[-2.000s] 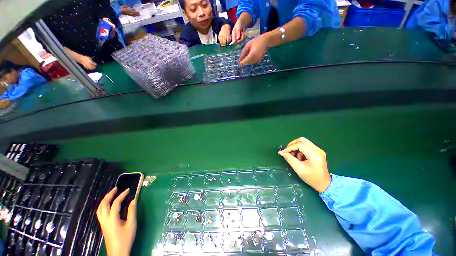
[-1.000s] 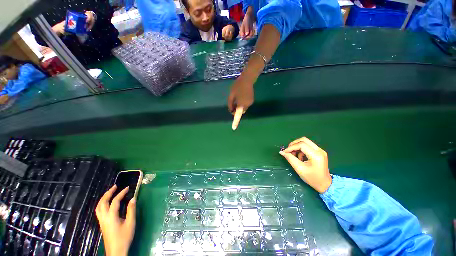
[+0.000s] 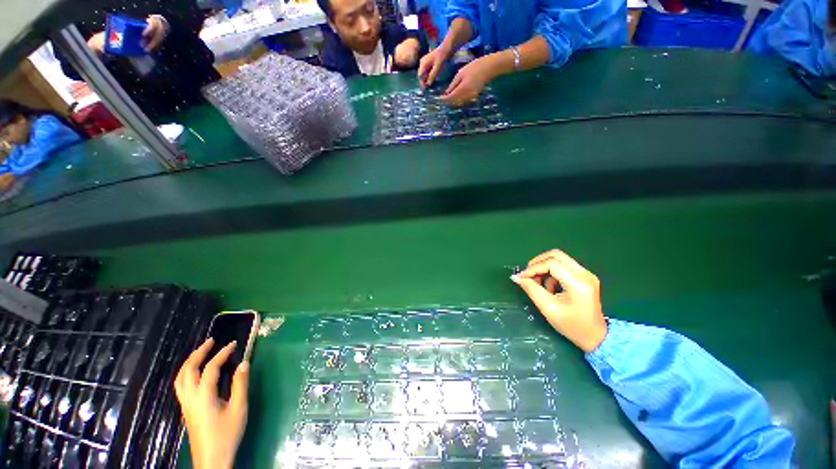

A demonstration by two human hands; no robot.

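My right hand [image 3: 566,298] is held over the green surface, right of and behind the clear tray, with thumb and fingertips pinched on a tiny dark component [image 3: 518,273]. Its details are too small to tell. My left hand [image 3: 213,403] rests with its fingers on a smartphone [image 3: 240,328] that has a dark screen and a pale edge. The clear blister tray [image 3: 495,396] lies flat in front of me, with tiny parts in some pockets.
A stack of black blister trays [image 3: 87,366] stands at the left. Beyond the raised green strip are stacked clear trays [image 3: 284,105] and a second clear tray [image 3: 435,119], where a coworker's hands [image 3: 467,82] work. Other people sit or stand behind, near a metal post [image 3: 124,101].
The coworker's arm, which was pointing across the strip one second ago, is back over the second clear tray. My hands have hardly moved.
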